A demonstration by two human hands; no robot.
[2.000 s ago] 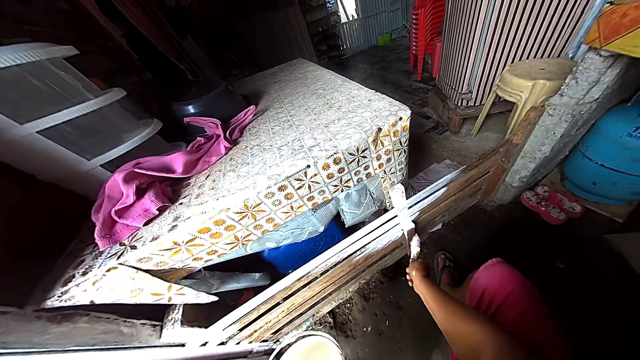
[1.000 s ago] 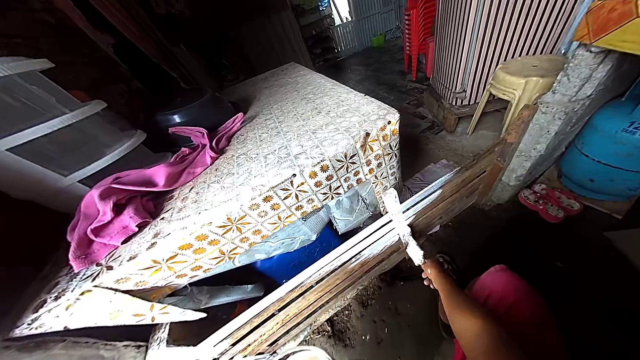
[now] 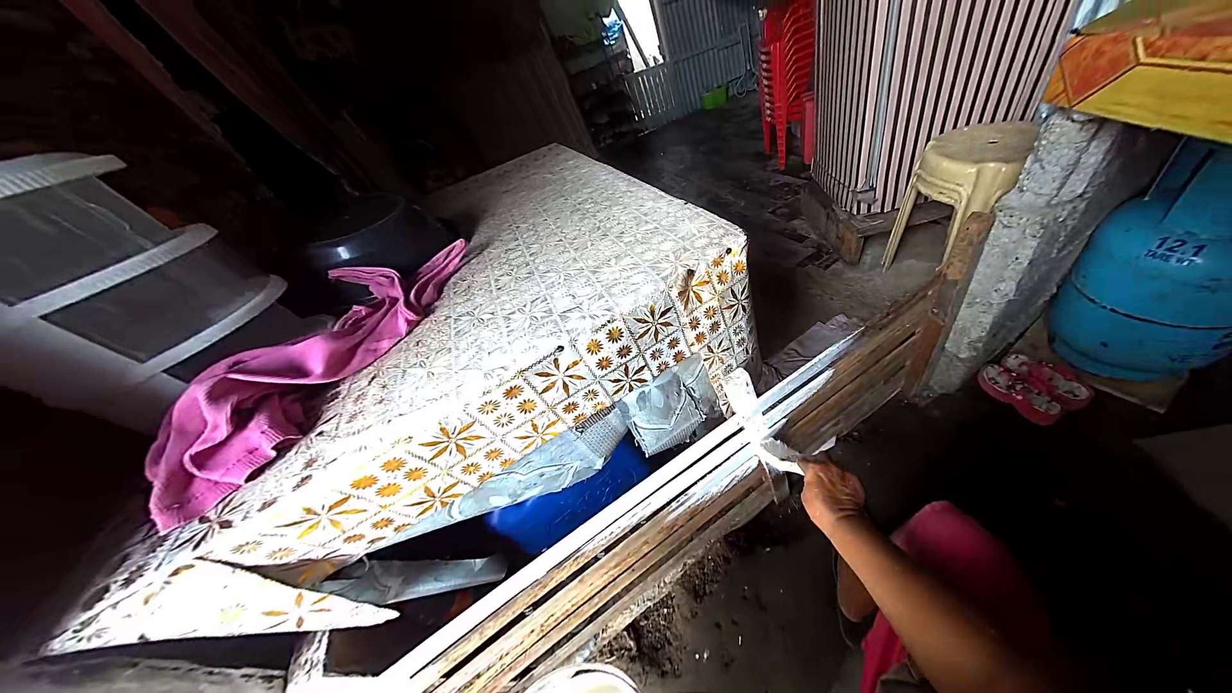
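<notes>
My right hand (image 3: pixel 832 489) grips the handle of a paint-covered white tool (image 3: pixel 778 452), which looks like a paintbrush; glare blurs its shape. It lies against the slatted wooden barrier (image 3: pixel 664 525), near the barrier's right part. White paint coats the top slats, while bare brown wood shows on the lower ones. At the bottom edge the pale rim of a round container (image 3: pixel 583 680) shows, its contents mostly cut off. My left hand is out of view.
Behind the barrier stands a table with a patterned plastic cover (image 3: pixel 597 250) and a pink cloth (image 3: pixel 279 385). A concrete post (image 3: pixel 1022 231), blue gas cylinder (image 3: pixel 1145 279), pink slippers (image 3: pixel 1036 387) and beige plastic stool (image 3: pixel 977 159) are at right.
My right hand has moved up and closer to the slats, with the white tool still in it. Its tool now lies at a lower tilt across the barrier.
</notes>
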